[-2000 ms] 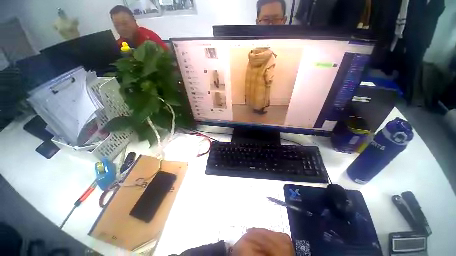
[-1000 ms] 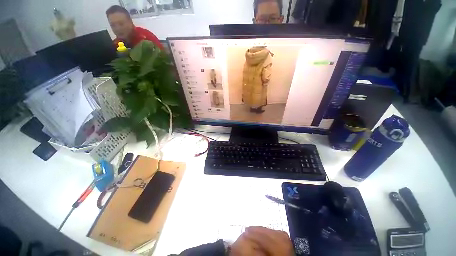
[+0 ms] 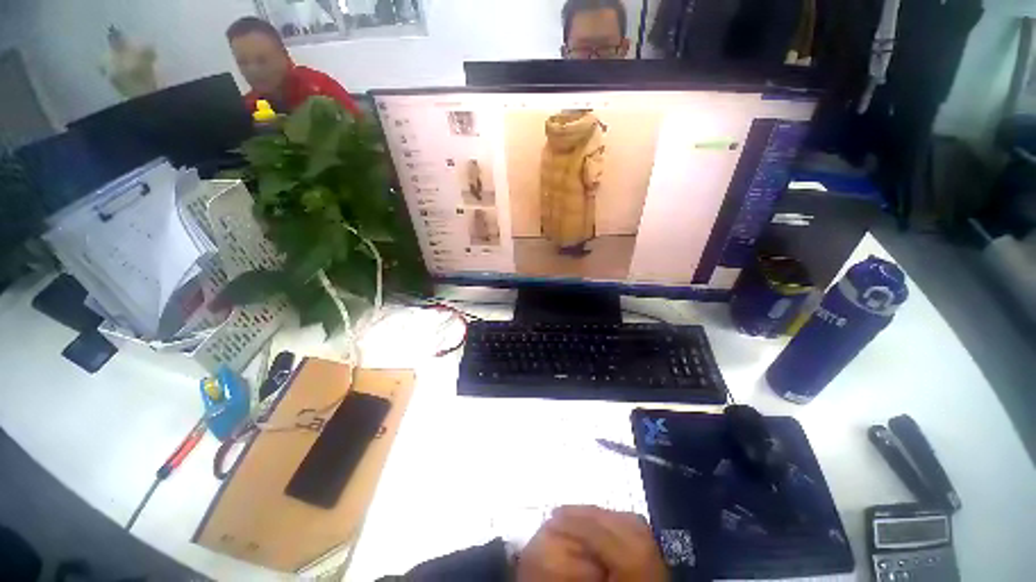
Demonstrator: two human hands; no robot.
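Note:
My left hand comes in from a dark sleeve at the bottom edge and lies against my right hand. The two look clasped, with no object seen in them; their lower parts are cut off. They rest over white printed paper, left of the mouse pad. The black mouse sits untouched on the pad. A thin dark pen lies across the pad's left edge. The black keyboard is untouched below the monitor, which shows a tan hooded coat photo.
Left are a brown folder with a smartphone, scissors, a blue item, a red-handled tool, a file basket and a plant. Right are a bottle, stapler and calculator. Two people sit opposite.
The view has shifted slightly, so desk items appear further left and more of the calculator shows. My hands remain together near the bottom edge. The mouse and keyboard stay in place.

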